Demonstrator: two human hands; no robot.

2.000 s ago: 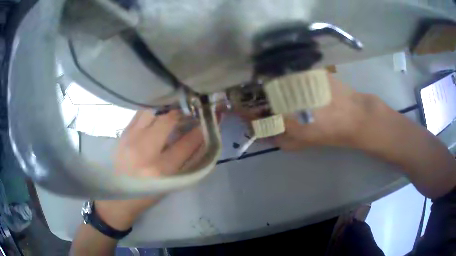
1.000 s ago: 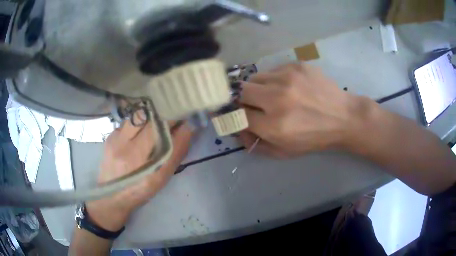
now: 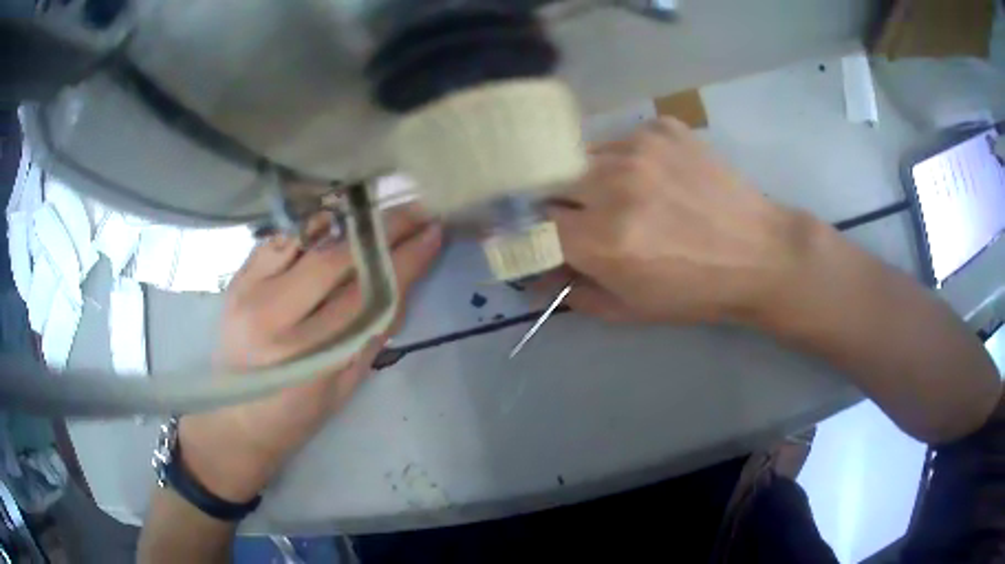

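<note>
My left hand (image 3: pixel 303 308) lies flat on the machine bed at left, partly behind the pale curved guard (image 3: pixel 378 264); a bit of white fabric (image 3: pixel 395 190) shows just above its fingertips. My right hand (image 3: pixel 661 226) is at centre right, its fingertips hidden behind the large ribbed dial (image 3: pixel 493 143) and the smaller dial (image 3: pixel 525 251). A thin metallic rod (image 3: pixel 540 321) sticks out from under my right hand, pointing down and left. The needle area is hidden by the machine head.
The blurred cream machine head (image 3: pixel 242 99) fills the upper left. White fabric strips (image 3: pixel 127 248) are fanned at left. A lit phone (image 3: pixel 961 204) lies at right, with a white strip (image 3: pixel 860 88) and brown patches (image 3: pixel 682 108) farther back. A white sheet (image 3: pixel 865 479) is at lower right.
The machine head and dials shift in view as the camera moves. The rod shows more clearly below my right hand than before. White fabric now shows above my left fingertips.
</note>
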